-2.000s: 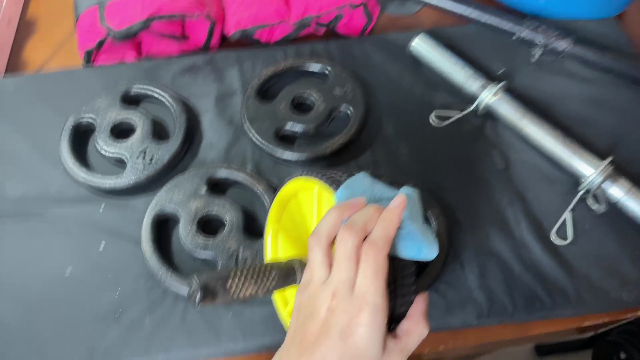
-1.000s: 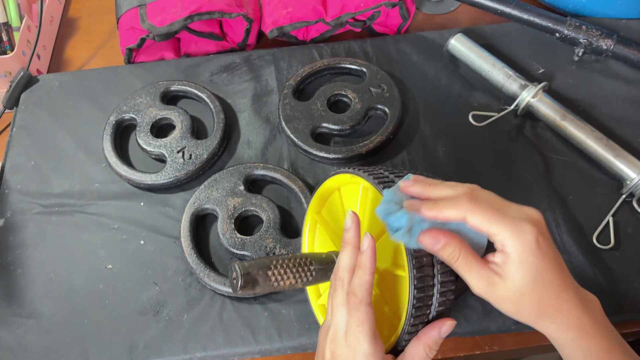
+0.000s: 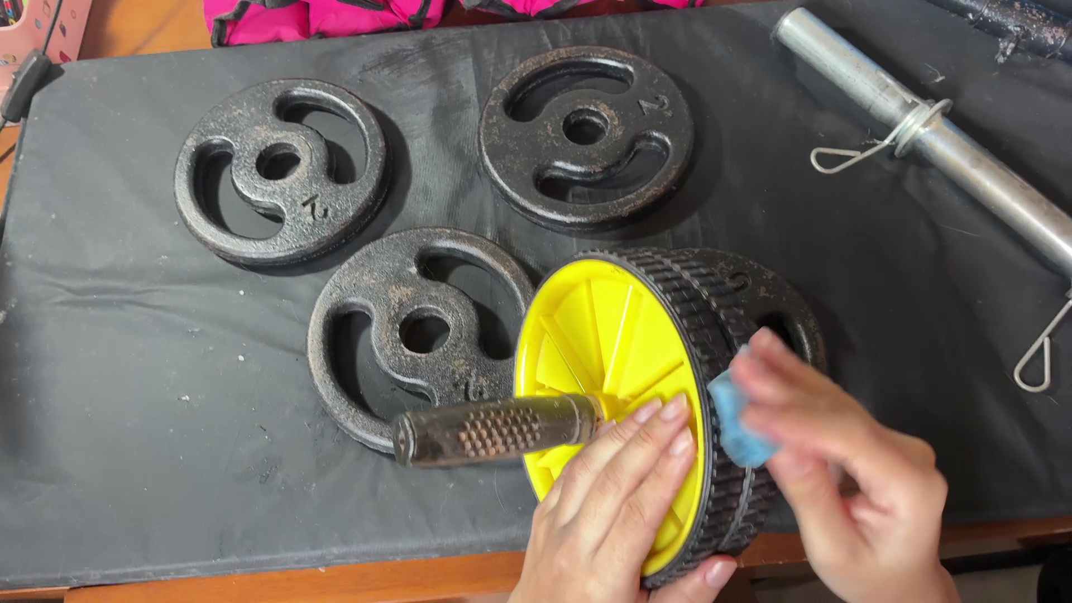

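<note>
A yellow and black ab roller wheel (image 3: 607,322) stands tilted near the front edge, its dark textured handle (image 3: 494,429) pointing left. My left hand (image 3: 620,502) grips the wheel's lower part, fingers flat on the yellow face and thumb at the tread. Pinched in my right hand (image 3: 846,469) is a light blue cloth (image 3: 739,423), touching the black ribbed tread; the fingertips are blurred. One cast-iron weight plate (image 3: 419,335) lies just left of the wheel, and another plate (image 3: 787,293) is partly hidden behind it.
Two more iron plates, one at the left (image 3: 314,201) and one at the top middle (image 3: 586,184), lie on the black cloth mat (image 3: 167,419). A chrome dumbbell bar (image 3: 988,172) with spring collars crosses the right side. Pink fabric weights (image 3: 352,17) sit beyond the far edge.
My right hand with the blue cloth has moved from the wheel's upper rim down to the right side of its tread. My left hand stays on the yellow face. Two seconds ago only one hand showed.
</note>
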